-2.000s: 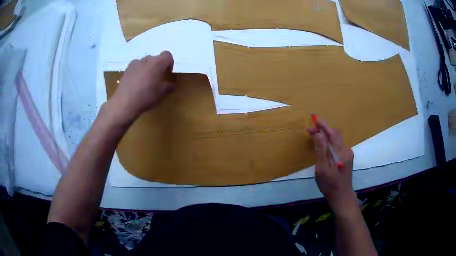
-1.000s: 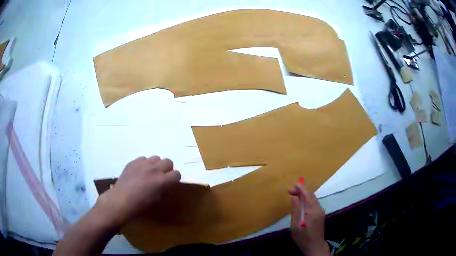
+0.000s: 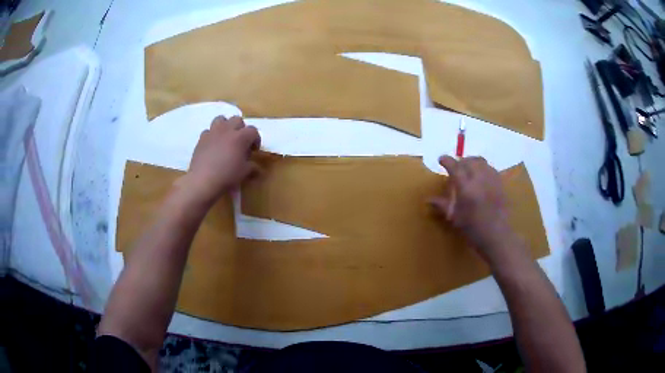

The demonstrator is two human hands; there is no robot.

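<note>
A large tan pattern piece (image 3: 350,269) with a narrow wedge opening lies nearest me on a white sheet (image 3: 306,137). A second tan pattern piece (image 3: 306,76) lies beyond it. My left hand (image 3: 224,156) is at the near piece's upper edge, left of centre, fingers bent down; whether it pinches the edge is hidden. My right hand (image 3: 470,193) holds a slim marking pen (image 3: 461,140) with a red part, pointing away from me, over the near piece's upper right edge.
Tailor's shears (image 3: 611,175) and a black bar weight (image 3: 588,277) lie at right, with tools and small card pieces (image 3: 627,246) beyond. At left are a clear ruler with a pink strip (image 3: 52,204) and folded white material (image 3: 76,138). The table's edge curves along the bottom.
The near pattern piece has shifted left and sits flatter and straighter in view. My right hand has moved up with the pen. My left hand has moved up to the piece's upper edge.
</note>
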